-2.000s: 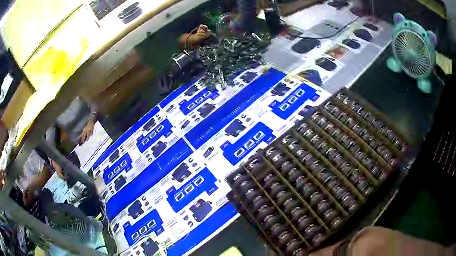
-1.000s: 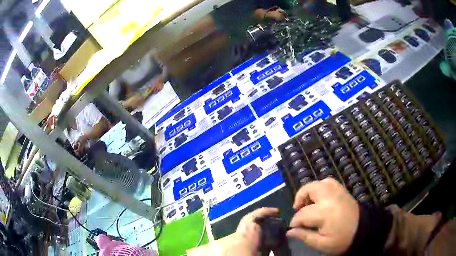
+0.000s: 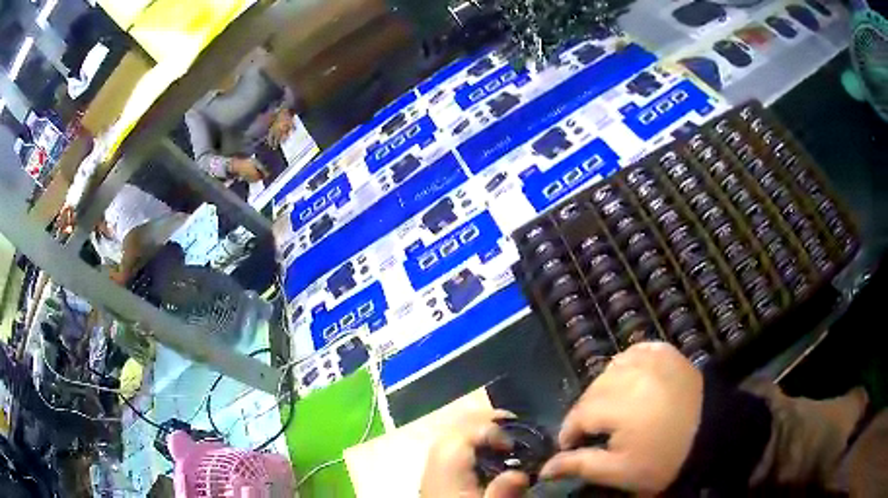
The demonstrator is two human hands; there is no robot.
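Observation:
A small round black part, glossy with a shiny rim (image 3: 514,449), is at the bottom centre between my two hands. My left hand (image 3: 465,455) holds it in the fingertips from the left. My right hand (image 3: 638,413) is at its right side, with thumb and forefinger close together at its edge; whether they grip it or something tiny on it is unclear. A divided tray (image 3: 682,233) with many rows of round dark parts lies beyond and right of my right hand, which overlaps its near edge.
Blue-and-white printed sheet (image 3: 428,209) beyond my hands. Green sheet (image 3: 331,420), pale yellow sheet (image 3: 389,449) and pink fan (image 3: 229,472) at lower left. Mint-green fan (image 3: 869,58) at the right edge. Dark tangled pile (image 3: 560,24) at the far side. Other people (image 3: 239,122) sit at upper left.
Both hands have come into view, with the black part between them. The view has swung left and down, bringing in the green sheet and pink fan. A pale yellow sheet now shows beside my left hand.

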